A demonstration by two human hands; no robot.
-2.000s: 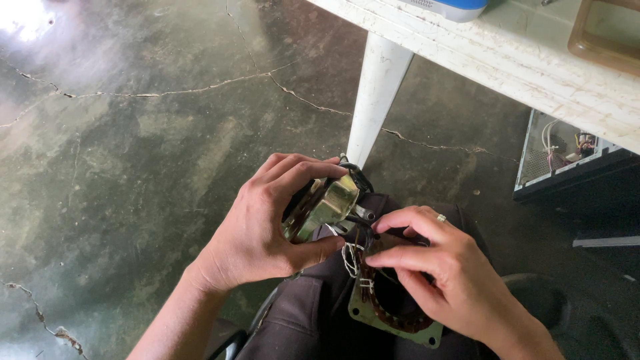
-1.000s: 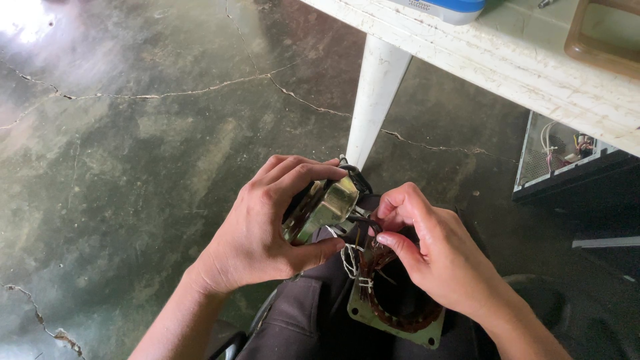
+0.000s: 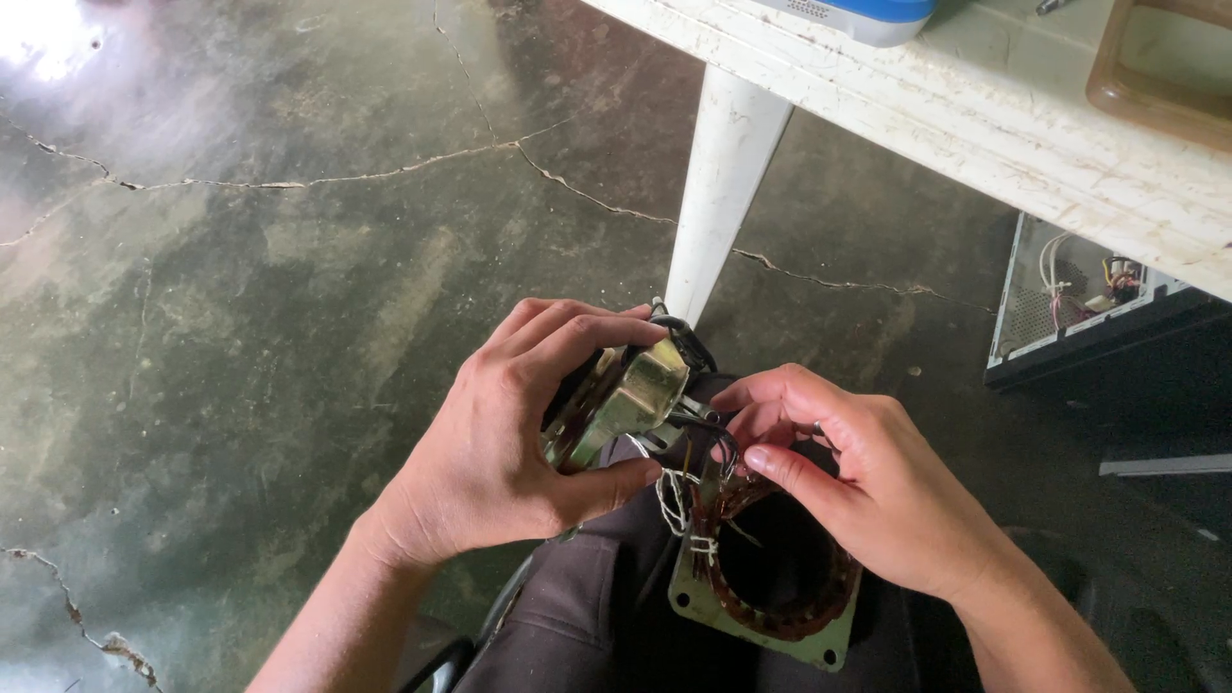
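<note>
My left hand [image 3: 529, 423] grips a metal motor end housing [image 3: 640, 390], its fingers over the top and its thumb below. Black insulated wires [image 3: 707, 428] run from the housing toward a motor stator [image 3: 770, 616] with copper windings and a greenish square flange with corner holes. The stator rests on my lap, on dark trousers. White lacing cord [image 3: 677, 500] hangs loose at the windings' left edge. My right hand [image 3: 818, 452] is beside the wire ends, above the stator, thumb and fingers close around them; whether it pinches a wire is unclear.
A white table [image 3: 924, 106] with a tapered leg [image 3: 727, 183] stands ahead, bearing a blue and white case [image 3: 866, 14] and a brown tray [image 3: 1116, 77]. At right, under the table, is an opened computer case [image 3: 1044, 308] with wires inside. The concrete floor [image 3: 289, 289] is cracked.
My right hand has shifted from the stator's winding wires up to the black wires near the housing, and its fingers have since spread somewhat. My left hand keeps its hold.
</note>
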